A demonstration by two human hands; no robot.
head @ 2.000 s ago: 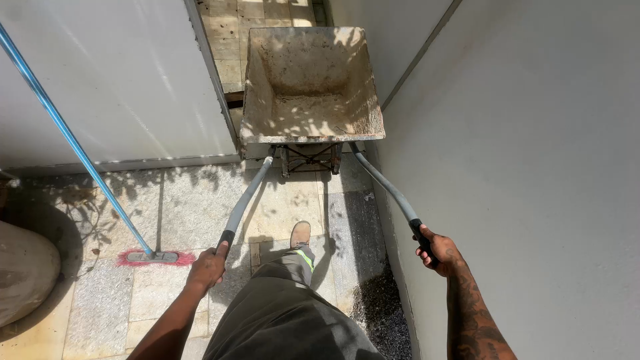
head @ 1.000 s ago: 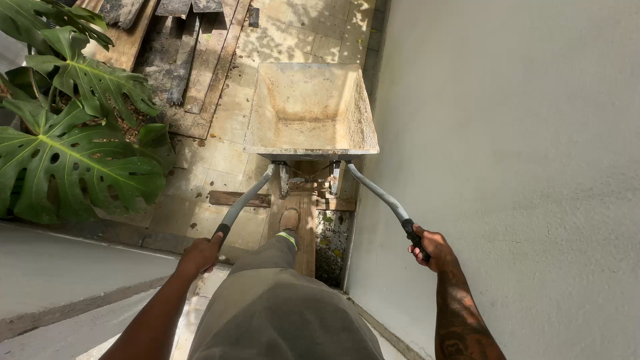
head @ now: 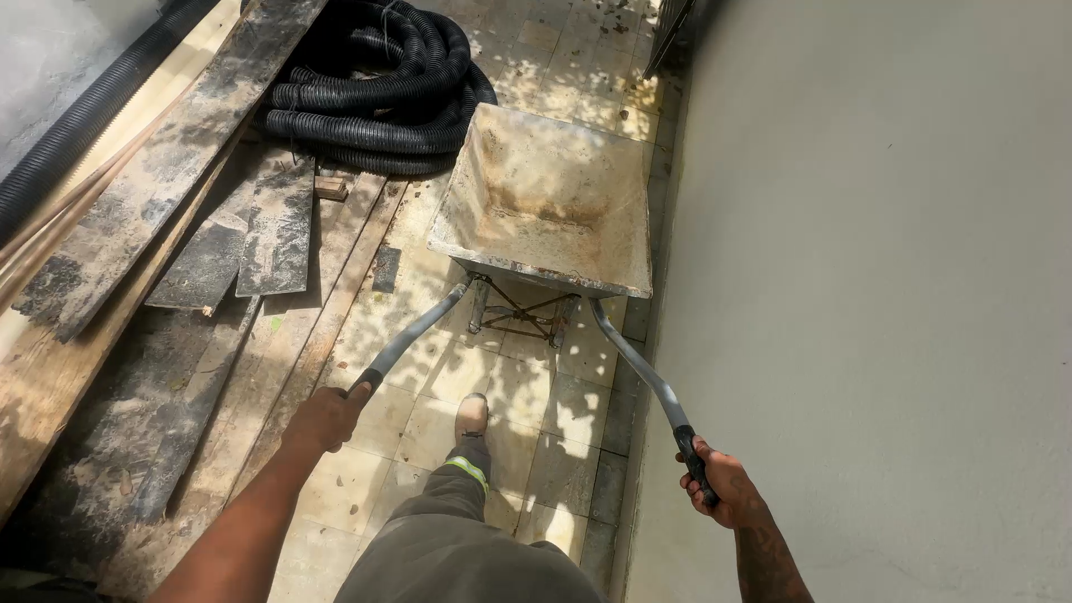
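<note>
A wheelbarrow with a stained, crusted metal tray (head: 553, 201) stands ahead of me, its tray holding no load. My left hand (head: 328, 417) is closed around the black grip of its left handle (head: 414, 331). On the other side my right hand (head: 716, 484) grips the black rubber end of the right handle (head: 641, 366). Rusty crossed braces (head: 523, 314) and the support legs show under the tray's near edge. The wheel is hidden by the tray.
Weathered wooden boards (head: 167, 184) lie stacked along the left, with coiled black corrugated pipe (head: 377, 138) beyond them, close to the tray's left side. A plain wall (head: 863, 276) runs close along the right. Stone paving (head: 427, 431) with scattered leaves lies underfoot.
The wheelbarrow and I have moved forward, past the narrow opening and the large-leaved plant, to beside the boards and pipe. Both hands have kept hold of the handles. The view has shifted greatly.
</note>
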